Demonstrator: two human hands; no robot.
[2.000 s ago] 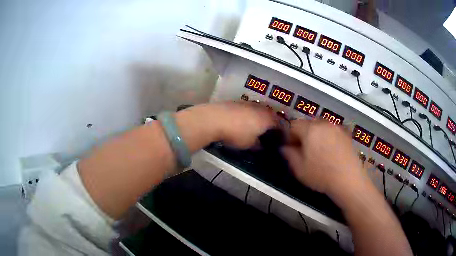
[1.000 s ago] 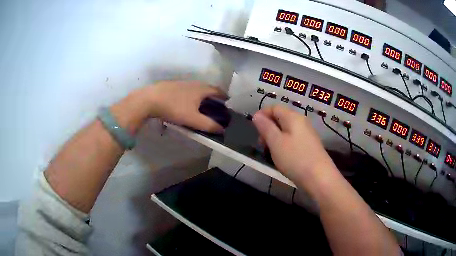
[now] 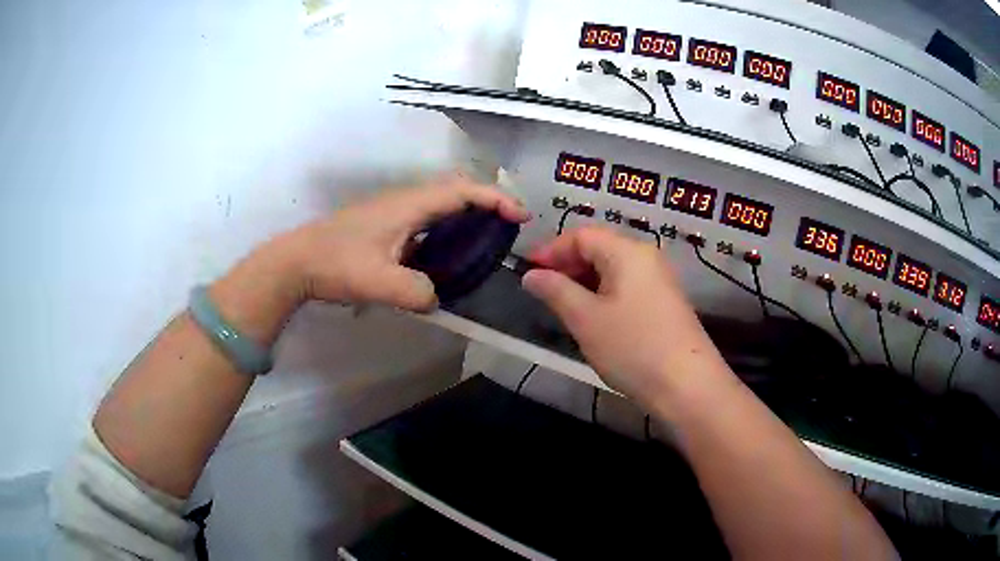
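Note:
My left hand (image 3: 367,247) holds a dark, rounded palm-sized unit (image 3: 466,254) between thumb and fingers, above the left end of the rack shelf. My right hand (image 3: 609,301) pinches a small cable plug (image 3: 515,263) close to the unit's right side. Whether the plug tip touches the unit I cannot tell. A black cord (image 3: 565,219) runs from a port under the leftmost meter down behind my right hand.
Red digital meters (image 3: 691,198) with ports and black cords line the white rack panel. Dark units (image 3: 757,345) lie on the shelf behind my right forearm. A green-matted shelf (image 3: 439,422) is below. A white wall (image 3: 165,142) stands at left.
My left hand has turned the unit and brought it up to the plug. My right hand has shifted slightly left with the plug. Two seconds ago both hands were together farther right.

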